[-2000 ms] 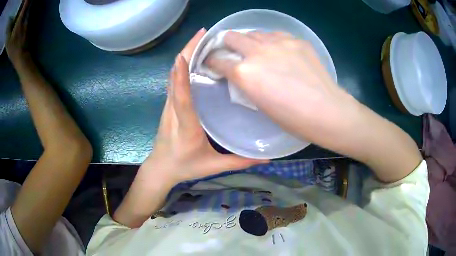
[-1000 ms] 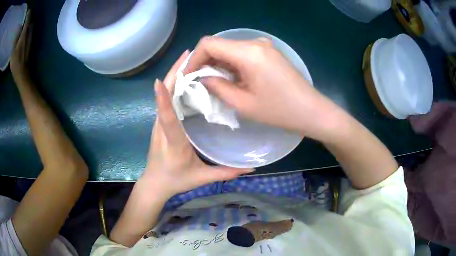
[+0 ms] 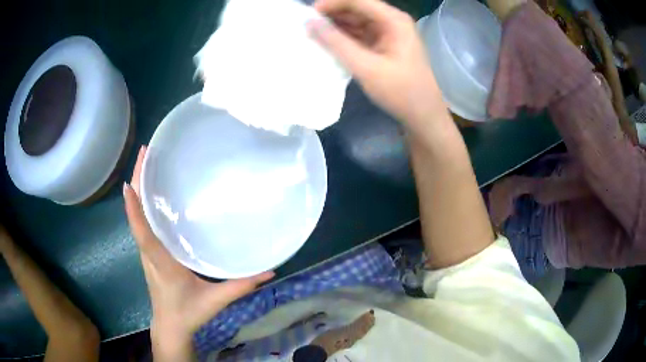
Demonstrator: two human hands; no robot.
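A deep round white tub [image 3: 234,191] stands open side up near the table's front edge. My left hand [image 3: 166,272] holds it around its lower left side, with the thumb along the front rim. My right hand [image 3: 375,53] is raised above and to the right of the tub. It pinches a white cloth [image 3: 273,67] by its upper right edge. The cloth is spread out and hangs over the tub's far rim, hiding part of it. The underside of the tub is hidden.
A unit with a frosted white cover [image 3: 88,166] and dark oval top stands at left. Another white tub [image 3: 467,60] is at upper right, beside a person in a pink sleeve [image 3: 552,78]. Another person's forearm [image 3: 49,304] is at lower left. The table [image 3: 368,205] is dark green.
My right hand has lifted out of the tub, and the crumpled cloth is now spread open. The view has turned to the right. The neighbour's pink sleeve now reaches over the table.
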